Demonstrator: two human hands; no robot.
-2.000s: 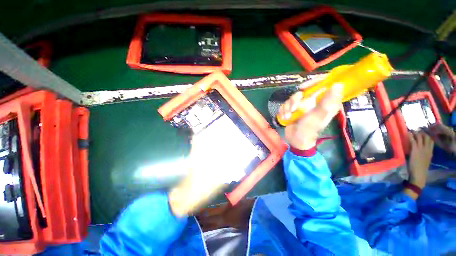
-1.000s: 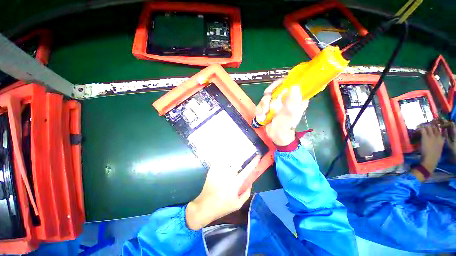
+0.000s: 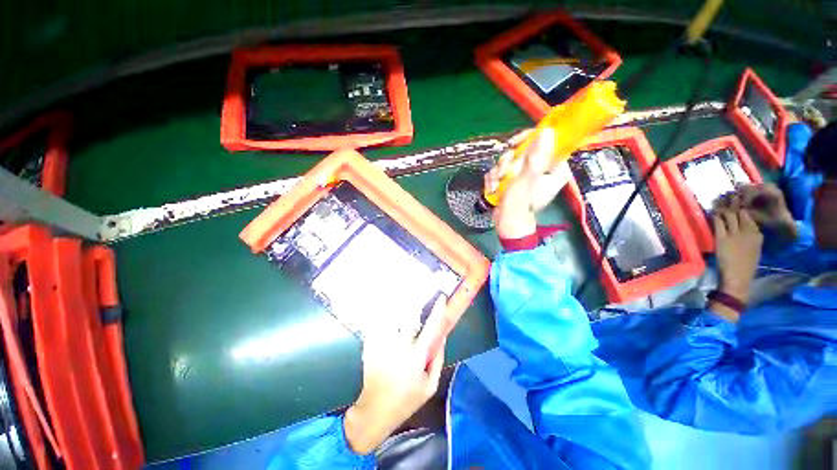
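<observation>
An opened tablet (image 3: 317, 229) lies tilted in a red-orange foam frame (image 3: 404, 216) on the green bench, its pale battery (image 3: 381, 275) glaring. My left hand (image 3: 399, 367) holds the near edge of the tablet and frame, with the thumb at the tablet's lower right corner. My right hand (image 3: 528, 188) is closed around a yellow-orange electric screwdriver (image 3: 578, 119). Its lower end is over the round speckled screw dish (image 3: 466, 195), right of the tablet. The screwdriver's tip is too small to make out.
A worn white rail (image 3: 220, 204) crosses behind the bench. Framed tablets (image 3: 317, 142) lie on the green belt beyond. Stacked red frames (image 3: 78, 349) stand at left. More framed tablets (image 3: 624, 216) and another person's hands (image 3: 739, 239) are at right. A black cord (image 3: 633, 197) loops down there.
My right hand and the screwdriver have moved from the frame's right edge to the dish. My left hand still holds the tablet's near edge. The whole view has shifted.
</observation>
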